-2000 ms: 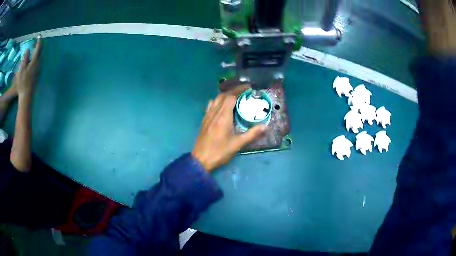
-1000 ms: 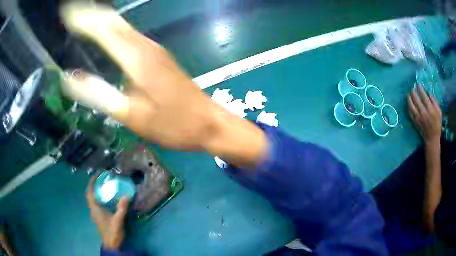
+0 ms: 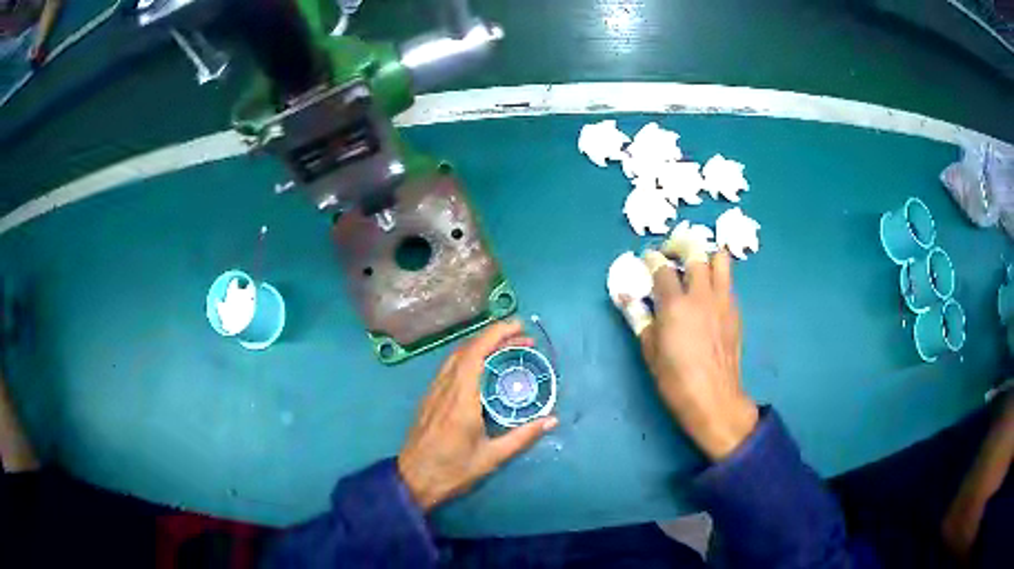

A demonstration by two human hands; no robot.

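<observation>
My left hand [image 3: 467,417] is closed round an upright teal fan housing [image 3: 518,386] on the bench, in front of the press base plate. Spokes and a motor hub show inside it, with no white blade. A thin lead wire sticks out at its top. My right hand [image 3: 695,345], with pale yellow finger cots, has its fingertips on a white impeller [image 3: 630,279] at the near edge of the loose impellers [image 3: 652,152]. Another impeller lies partly under its fingers. The square press base plate [image 3: 434,291] holds no housing.
The green arbor press [image 3: 334,139] stands at upper left. A teal housing with a white centre [image 3: 258,317] lies left of it. Several teal housings [image 3: 926,278] and a clear bag [image 3: 978,183] are at far right. The white belt edge [image 3: 712,100] runs behind. Other people's arms show at both sides.
The white-centred housing is off the press and lies on the left. My left hand now holds a spoked housing. My right hand has moved from the press area to the impellers. The view has swung.
</observation>
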